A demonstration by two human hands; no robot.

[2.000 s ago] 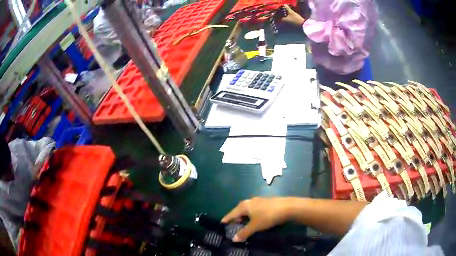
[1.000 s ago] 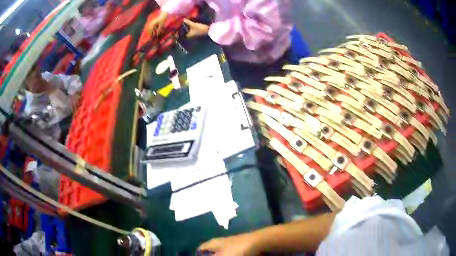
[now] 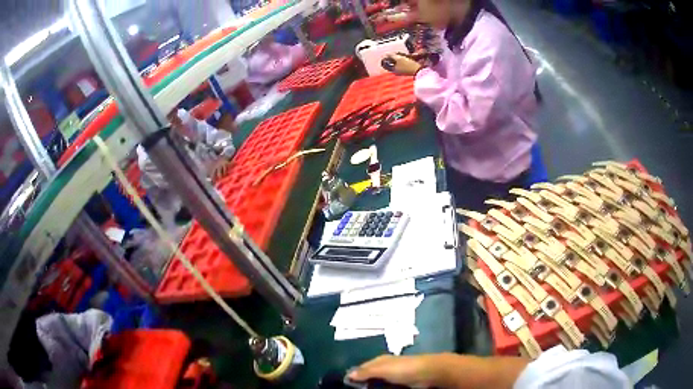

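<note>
My right hand [image 3: 395,370] reaches in from the right at the bottom edge, fingers pointing left. A dark thing [image 3: 336,380], cut off by the frame, lies at its fingertips; whether the hand grips it cannot be told. My left hand is not in view. A large white calculator [image 3: 360,238] lies on white papers [image 3: 376,316] on the green bench. A bottle with a metal top [image 3: 272,355] stands in a yellow-white ring at the bottom.
Cream-strapped watches [image 3: 551,305] cover a red tray [image 3: 511,331] at right. A long red tray [image 3: 251,205] lies at left behind a metal upright [image 3: 199,190]. A person in pink [image 3: 486,114] stands at the back. Another red tray [image 3: 140,357] is lower left.
The view has tilted up, so the black watches seen earlier under my right hand have left the frame. The person in pink now holds a white object.
</note>
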